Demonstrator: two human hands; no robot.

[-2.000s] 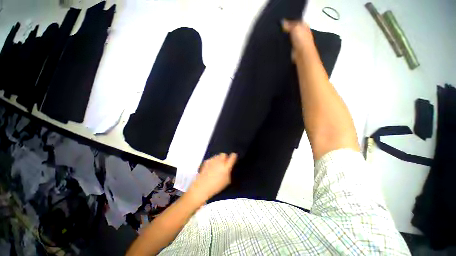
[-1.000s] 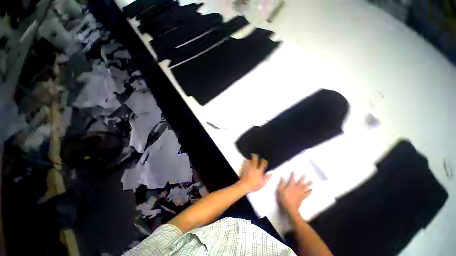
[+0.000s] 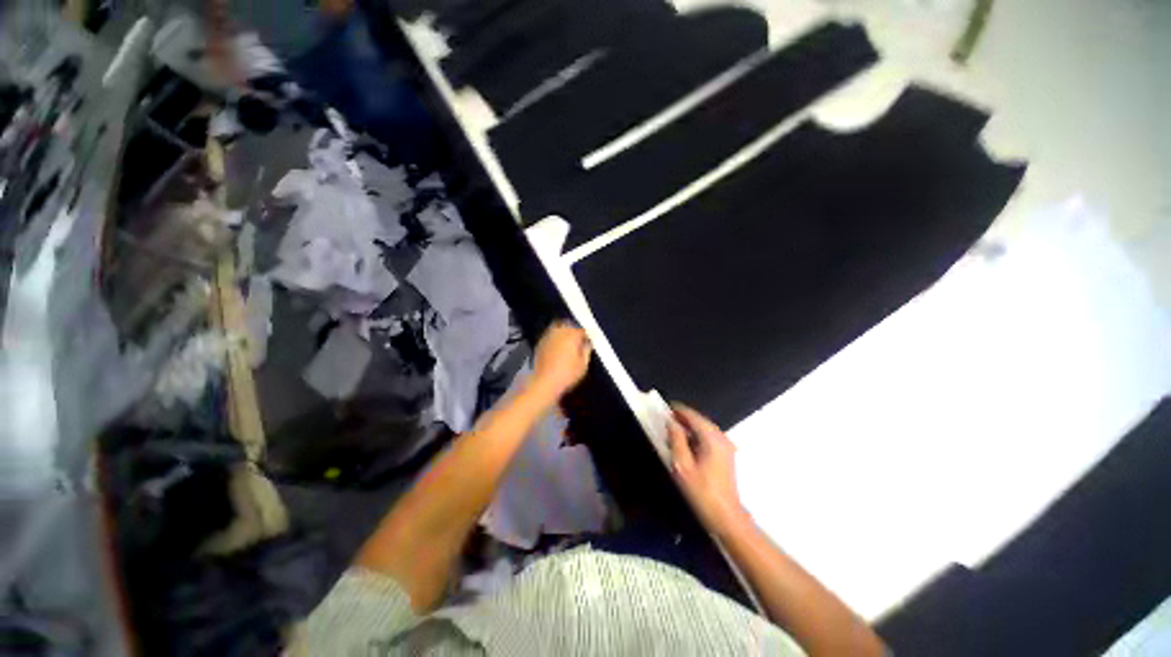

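Note:
A large black cut garment panel (image 3: 796, 244) lies flat on the white table, its near corner by the table's edge. My right hand (image 3: 704, 465) is at that corner, fingertips bent beside a small white paper edge (image 3: 652, 413); whether it grips the paper or cloth is not clear. My left hand (image 3: 561, 359) is over the table's dark edge, left of the panel, with its fingers curled; no held thing can be made out. More black pieces (image 3: 719, 154) lie beyond the panel, split by narrow white gaps.
A white sheet or table surface (image 3: 950, 398) shows right of the panel. Another black panel (image 3: 1066, 552) lies at the lower right. A yellowish stick (image 3: 975, 28) is at the top right. Paper and fabric offcuts (image 3: 337, 244) cover the floor at the left, with a pale wooden bar (image 3: 234, 334).
The view has shifted left along the table, nearer the large panel. My hands have left the rounded panel's near end; the right is at the large panel's corner, the left over the table edge.

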